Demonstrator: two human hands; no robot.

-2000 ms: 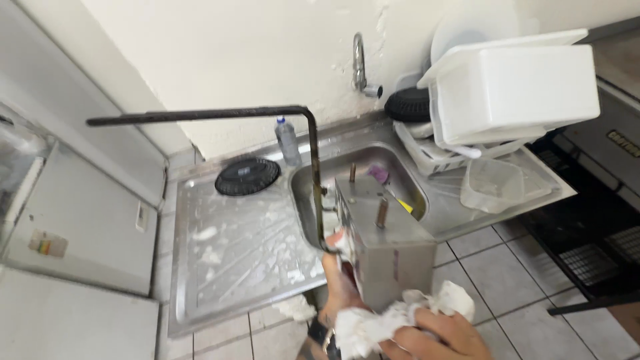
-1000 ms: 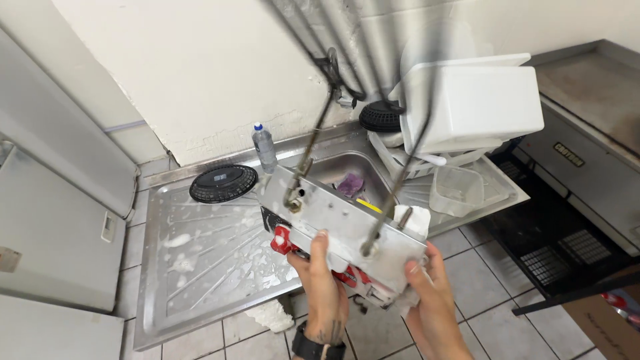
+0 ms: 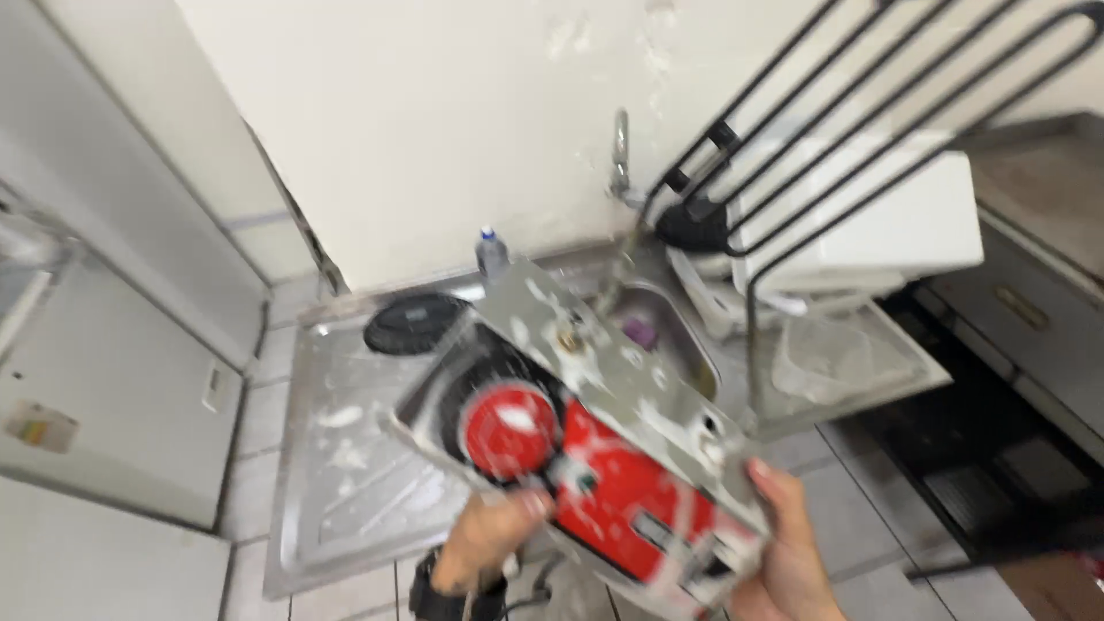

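Both hands hold a metal control box (image 3: 642, 379) with a red front and a round red knob (image 3: 511, 429); white foam or residue smears its top and front. My left hand (image 3: 492, 535), with a black wristband, grips its lower left edge. My right hand (image 3: 789, 552) grips its right end. From the box rises a black looped heating element (image 3: 828, 129), reaching to the upper right. The box is tilted, and behind it lies the sink basin (image 3: 690, 345) with a purple sponge (image 3: 640, 333). The image is somewhat blurred.
The steel drainboard (image 3: 289, 517) holds a black round lid-like piece (image 3: 414, 323). A plastic bottle (image 3: 492, 256) and a faucet (image 3: 621, 155) are by the wall. White plastic bins (image 3: 914, 216) and a clear container (image 3: 819, 358) stand right. A refrigerator-like cabinet (image 3: 112, 388) is left.
The box has turned so its red front and knob face the camera, and the heating element now leans to the upper right. The white cloth held two seconds ago is no longer seen in my right hand.
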